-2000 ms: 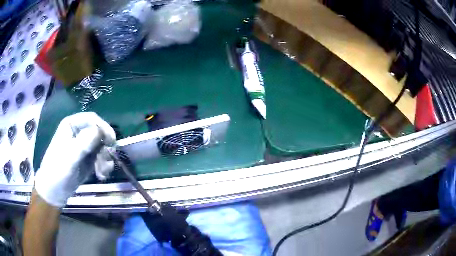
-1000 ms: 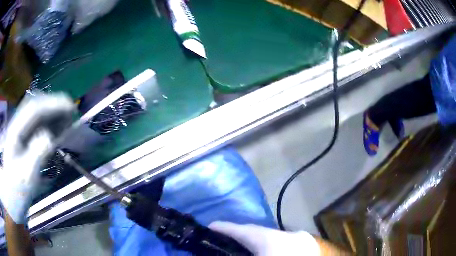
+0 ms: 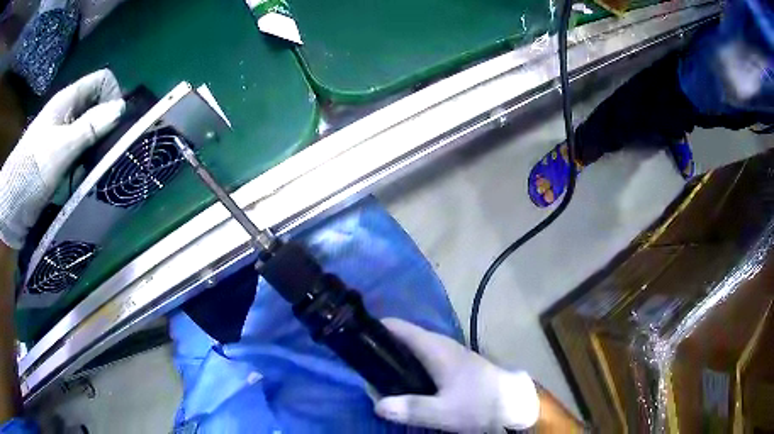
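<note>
The metal fan bracket (image 3: 191, 127) stands on its edge on the green mat at the left, with two round wire fan guards (image 3: 143, 169) on its near face. A black fan shows partly behind it. My left hand (image 3: 64, 140), in a white glove, is at the back of the bracket, its fingers on the black fan near the top edge. My right hand (image 3: 462, 381), gloved, grips the black electric screwdriver (image 3: 339, 318). Its long bit points up and left, and the tip is at the right rim of the upper fan guard. No screw can be made out.
The white and green tube (image 3: 276, 21) lies on the mat (image 3: 382, 42) at the top. The bench's metal edge (image 3: 382, 114) crosses the view. A black cord hangs right of centre. Wrapped cartons (image 3: 628, 314) stand lower right. Another person's legs and blue shoe show at the right.
The view has shifted right and down. My left hand has moved from the screwdriver bit to behind the bracket. The bit tip has moved onto the fan guard's rim. My right hand has come into view.
</note>
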